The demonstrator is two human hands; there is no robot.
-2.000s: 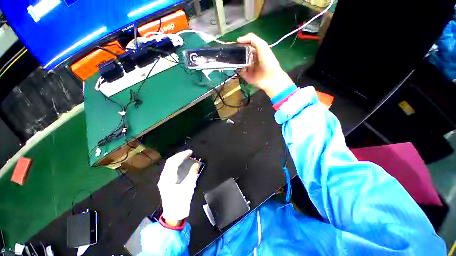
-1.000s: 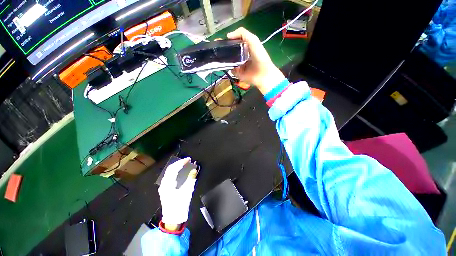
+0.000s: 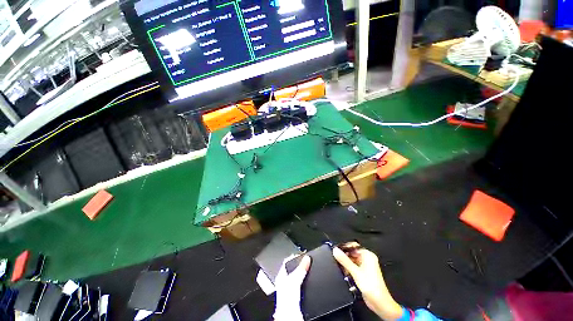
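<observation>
A flat black box [image 3: 323,282] is held low in the centre, just above the black mat. My left hand [image 3: 290,285], in a white glove, grips its left side. My right hand [image 3: 371,282], bare, is at its upper right edge with the fingers bent around something dark and small by the ports; I cannot tell whether it is a plug. Another black box [image 3: 278,254] lies behind and left of the held one, with a white piece at its lower left. Part of both boxes is hidden by my hands.
A green raised table [image 3: 283,163] holds adapters on a white power strip [image 3: 267,140] and loose black leads. A screen [image 3: 239,44] shows a dark text menu. More black boxes [image 3: 151,291] lie left. An orange pad [image 3: 487,215] lies right, and a white fan [image 3: 496,31] stands behind.
My right hand has come down from the raised position over the table to the mat. My left hand is now on the black box. The view has tilted up, showing the menu screen more fully.
</observation>
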